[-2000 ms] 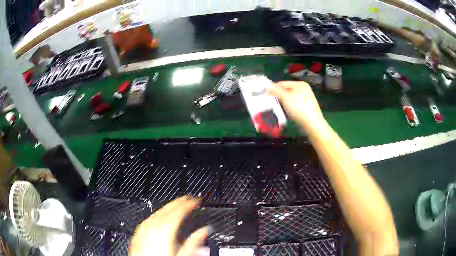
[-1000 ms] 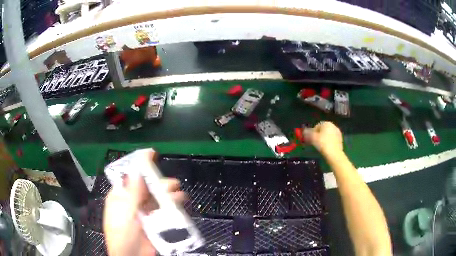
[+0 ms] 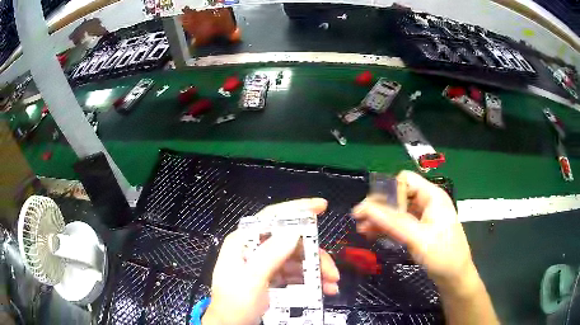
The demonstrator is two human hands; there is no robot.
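Observation:
My left hand (image 3: 254, 273) holds a white housing shell (image 3: 311, 254) over the black parts tray (image 3: 210, 184), with the thumb across its face. The shell shows a squarish window and a smaller dark opening near its lower end. A blue band is on my left wrist. My right hand (image 3: 432, 235) is to the right of the shell, holding a small dark, flat piece (image 3: 383, 190) between thumb and fingers; it is blurred. A bright red part (image 3: 361, 259) shows between the hands, blurred, over the tray; I cannot tell whether it rests or hangs.
Beyond the tray runs a green conveyor belt (image 3: 254, 136) with scattered units and red parts. A partly assembled unit (image 3: 413, 141) with red at its end lies near the tray. A white fan (image 3: 63, 247) and pale post (image 3: 60, 95) stand at left. Loaded black trays lie across the belt.
My left hand has moved right and turned the shell more upright. My right hand has come back from the belt to above the tray, now with a dark piece. The view has shifted left.

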